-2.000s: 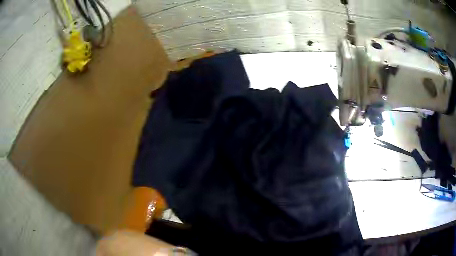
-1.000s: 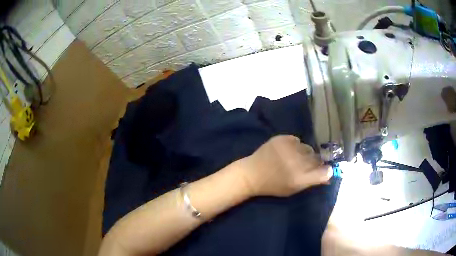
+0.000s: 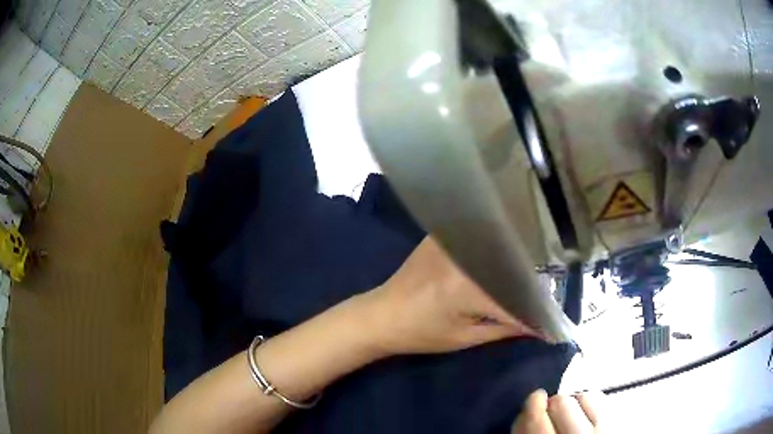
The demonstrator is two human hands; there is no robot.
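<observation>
The dark navy garment (image 3: pixel 288 254) lies spread over the table and reaches to the sewing machine (image 3: pixel 517 144). My left hand (image 3: pixel 441 305), with a metal bracelet on the wrist, lies on the cloth at the needle area. Its fingertips are partly hidden behind the machine head, so its grip is unclear. My right hand (image 3: pixel 559 415) is cut off by the bottom edge, fingers bent at the garment's right edge; its grip is also unclear. The needle is hidden or too small to tell.
A ribbed metal cylinder (image 3: pixel 651 341) hangs under the head on the right. Dark tweezers or a similar thin tool (image 3: pixel 720 259) lie behind it. Brown cardboard (image 3: pixel 93 280) stands at the left, with a yellow plug (image 3: pixel 12 253) beside it. A white brick-patterned wall (image 3: pixel 212 51) is behind.
The view has moved much closer to the machine head. My left hand remains at the needle area, now partly behind the head. My right hand shows lower, with bent fingers at the cloth edge.
</observation>
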